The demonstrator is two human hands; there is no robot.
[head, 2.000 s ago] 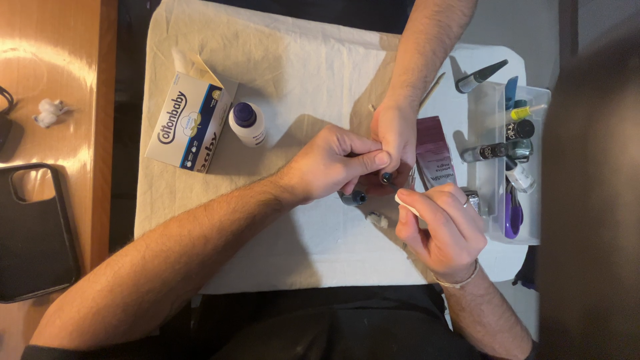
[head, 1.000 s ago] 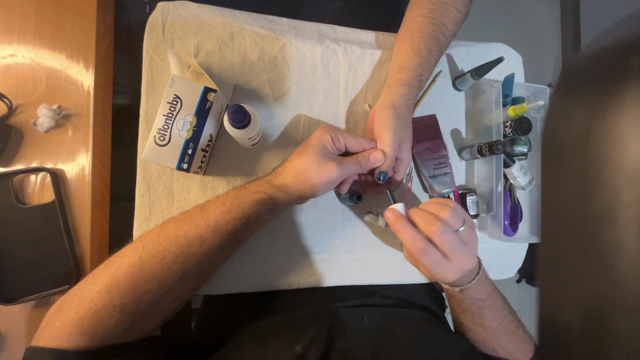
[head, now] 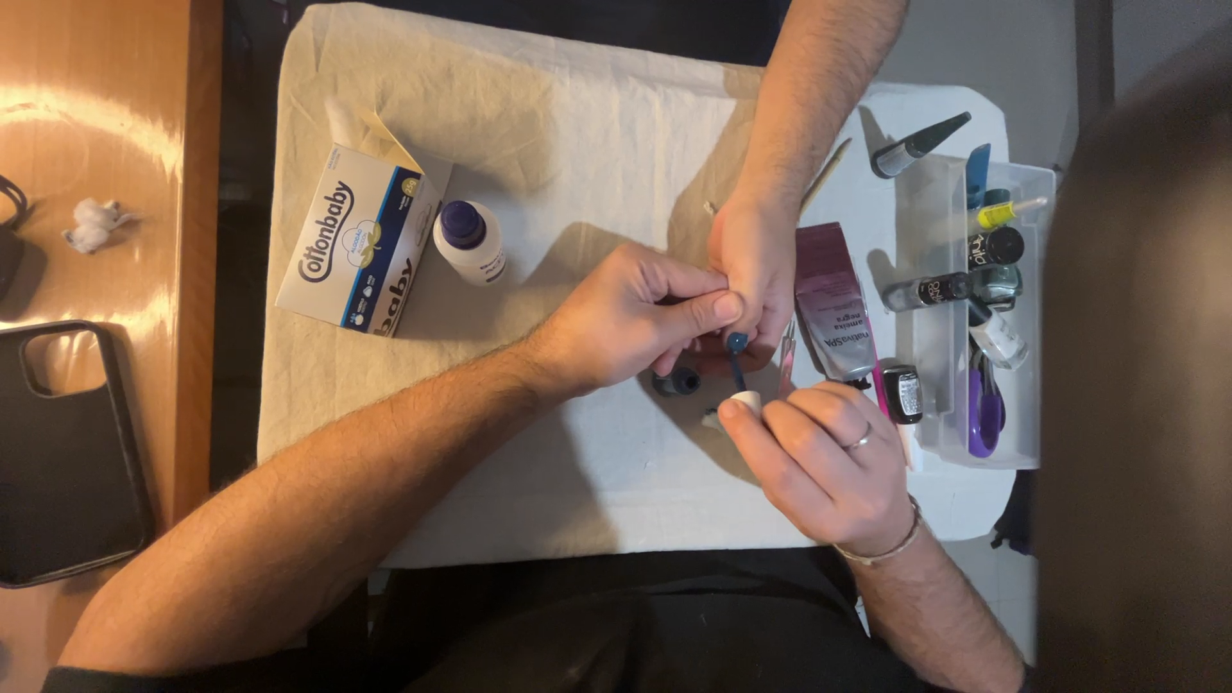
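Observation:
My left hand point(head: 635, 322) grips another person's hand point(head: 756, 255) between thumb and index finger, at its thumb. That thumb's nail point(head: 736, 342) is coated dark blue. Between its fingertips my right hand point(head: 818, 452) pinches the white cap of a nail polish brush point(head: 741, 380), whose tip touches or nearly touches the nail. An open dark polish bottle point(head: 679, 381) stands just below my left fingertips, partly hidden. A bit of cotton point(head: 712, 419) lies by my right index finger.
A cotton box point(head: 361, 241) and a blue-capped bottle point(head: 470, 241) stand left. At right are a cream tube point(head: 833, 303), a black-capped polish point(head: 902, 393) and a clear plastic tray point(head: 1035, 385) with polishes and purple-handled scissors point(head: 984, 414). A phone case point(head: 67, 462) lies far left.
My right hand first held the brush away from the bottle and lower left of the tube; the brush now meets the nail. The other person's hand and my left hand have hardly moved.

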